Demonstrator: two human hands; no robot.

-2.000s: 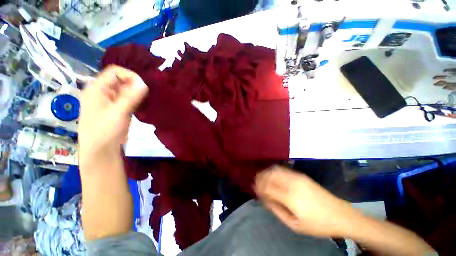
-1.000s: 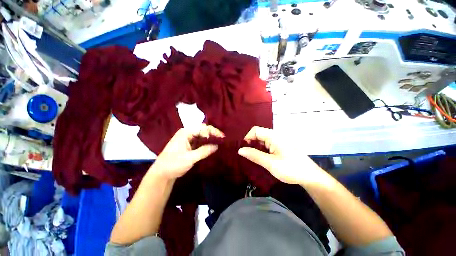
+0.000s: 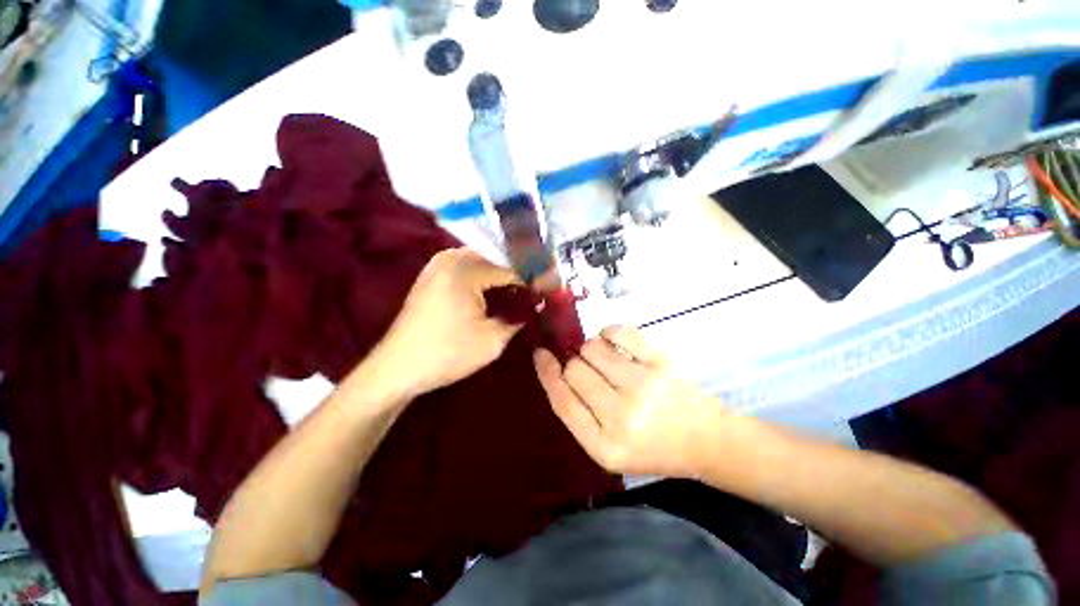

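The dark red garment piece [image 3: 344, 249] lies bunched across the left of the sewing table and hangs over the front edge to the lap. Its edge reaches the presser foot and needle area [image 3: 548, 284], under a red light. My left hand [image 3: 456, 320] pinches the cloth just left of the needle. My right hand [image 3: 634, 397] holds the cloth edge just in front of the needle, fingers bent over it. The fingertips of my left hand are partly hidden in the cloth.
The white sewing machine head [image 3: 758, 71] stands above my hands. A black phone [image 3: 811, 231] lies on the machine bed, with small dark-handled scissors [image 3: 957, 251] to its right. A green and orange coil [image 3: 1058, 189] is at far right. Dark red cloth [image 3: 1007, 414] is at lower right.
Both hands have moved up from the table's front edge to the needle, bringing the cloth edge with them. The view has moved closer to the machine.
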